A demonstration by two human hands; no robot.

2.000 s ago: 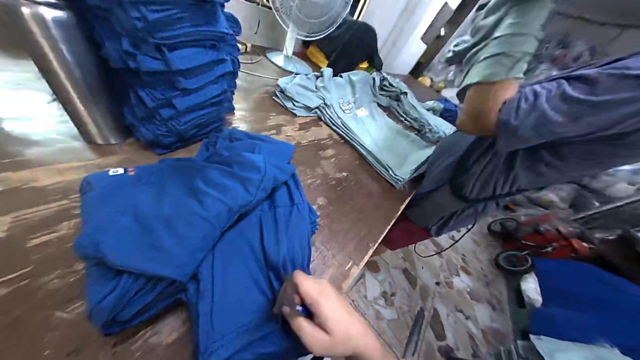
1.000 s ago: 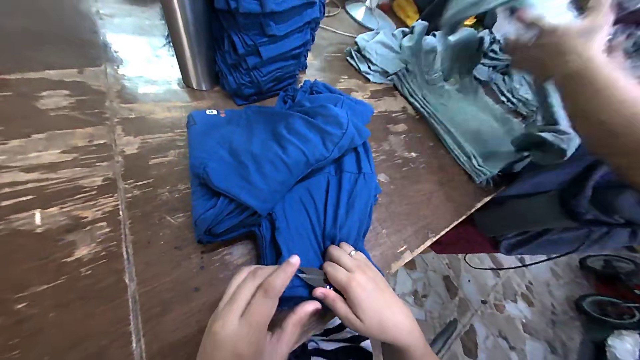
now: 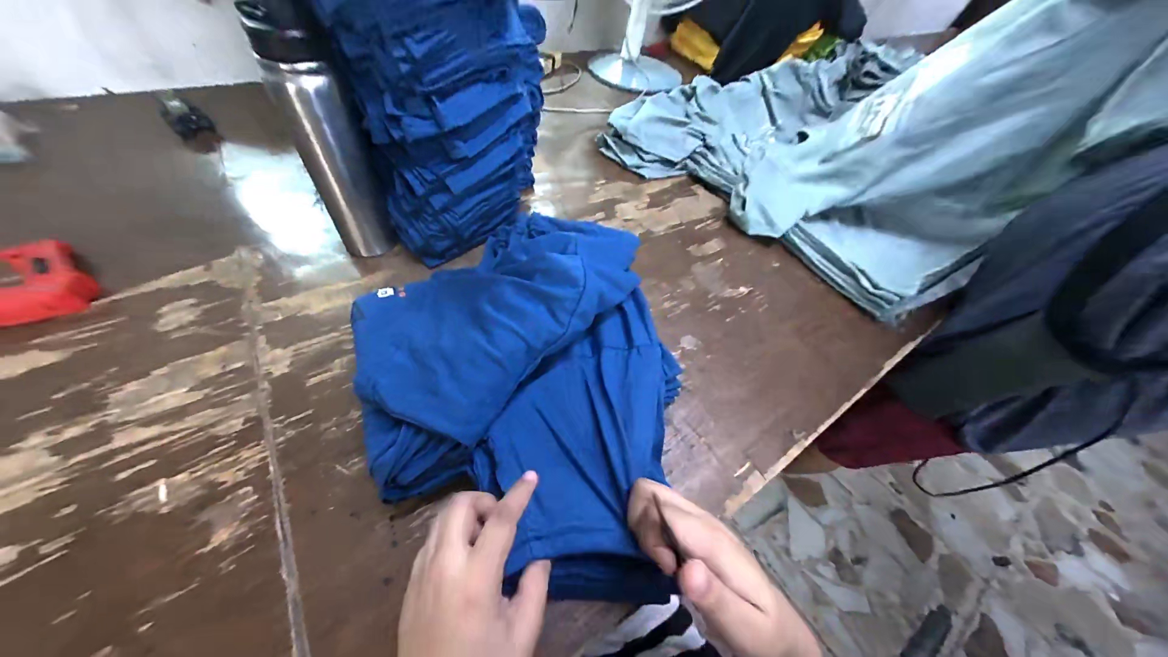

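Note:
A pile of blue garments (image 3: 474, 347) lies on the worn brown table, its near end close to the table's front edge. My left hand (image 3: 479, 566) is at the near left of that end, thumb and fingers apart, fingertips at the cloth. My right hand (image 3: 712, 566) is closed around a small dark metal tool (image 3: 666, 527), perhaps thread snips, and rests against the pile's near right edge. Most of the tool is hidden by the fingers.
A steel bottle (image 3: 328, 155) and a tall stack of folded blue garments (image 3: 456, 128) stand behind. A red object (image 3: 46, 283) lies left. Light green shirts (image 3: 821, 182) lie right, beside a person in dark clothing (image 3: 1049, 338). A fan base (image 3: 634, 71) stands at the back.
My left hand, absent from the oldest frame, is at the cloth. Since one second ago the hands have moved apart. The other person's arm has left view, and a green shirt has been spread or lifted.

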